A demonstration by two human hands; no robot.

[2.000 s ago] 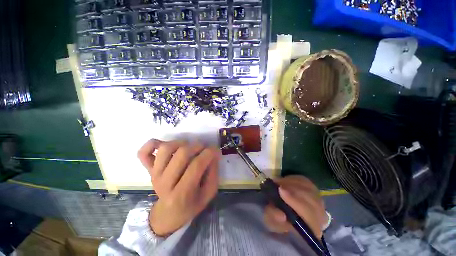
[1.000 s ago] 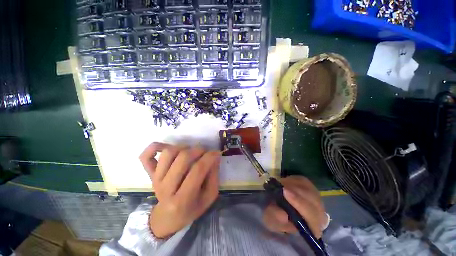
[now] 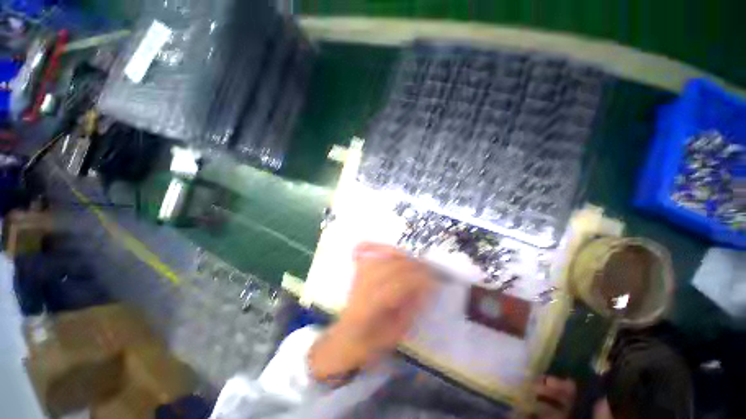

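The frame is blurred. The red-brown soldering jig (image 3: 498, 311) lies on the white work sheet (image 3: 446, 331); its pale nest shows near its left end. My left hand (image 3: 384, 299) is over the sheet left of the jig, fingers bent together; what they hold is too blurred to tell. My right hand (image 3: 559, 394) is cut off by the bottom edge, below the sheet's right corner; its grip is hidden and I cannot make out the soldering iron. The loose silver-black parts (image 3: 458, 241) lie above the jig, below the blister tray (image 3: 491, 131). A faint solder wire (image 3: 274, 235) runs left of the sheet.
The yellowish pot (image 3: 628, 282) and dark fan (image 3: 650, 376) stand right. A blue bin (image 3: 667, 176) with small parts is upper right. Stacked trays (image 3: 208, 78) and a solder stand (image 3: 176, 192) are upper left. Cardboard boxes (image 3: 90, 352) are beyond the bench edge, lower left.
The view has swung left and tilted. My left hand is now farther from the jig. The iron has left the jig, and my right hand is mostly out of view.
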